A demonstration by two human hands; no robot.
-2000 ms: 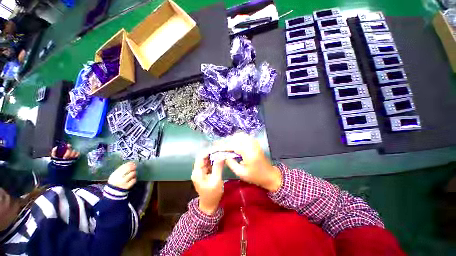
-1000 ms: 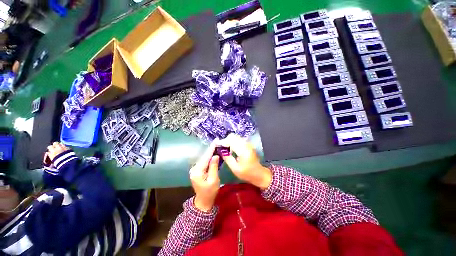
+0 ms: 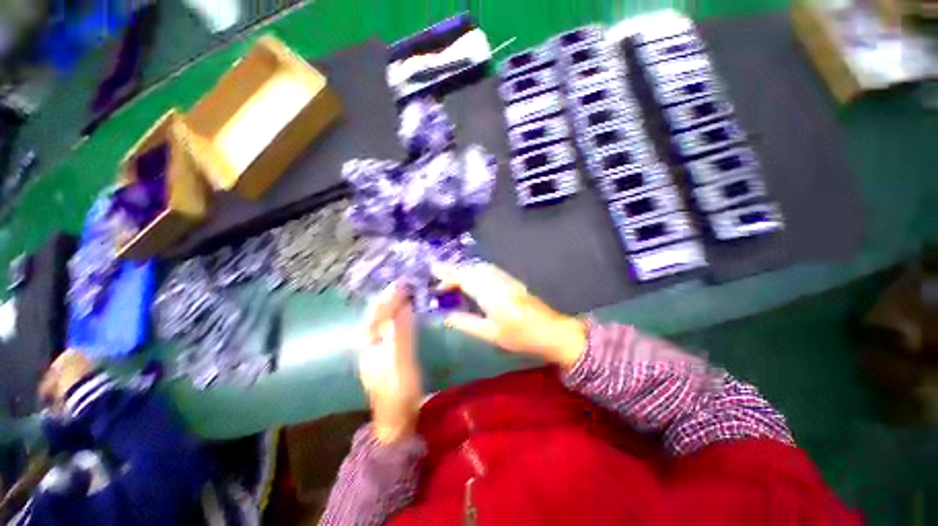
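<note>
The picture is blurred. My right hand [image 3: 509,311] holds a small dark purple part [image 3: 446,299] between thumb and fingers, at the near edge of the heap of bagged modules [image 3: 422,195]. My left hand [image 3: 389,354] is upright just left of it, fingers pointing at the heap; whether it touches or holds anything cannot be told. Left of the heap lie a pile of keypads [image 3: 314,247] and a tangled pile of silver-grey front housings [image 3: 211,308].
Rows of silver devices [image 3: 622,159] lie on the black foam mat [image 3: 823,185]. A tool tray [image 3: 437,62] stands at the back. Open cardboard boxes [image 3: 262,118] and a blue tray [image 3: 113,308] are at left. A person's hand [image 3: 64,375] is far left; another box [image 3: 828,51] is top right.
The view has turned, shifting the bench leftward in the picture. My hands were together around a small part; they have now moved apart and forward to the near edge of the bagged heap.
</note>
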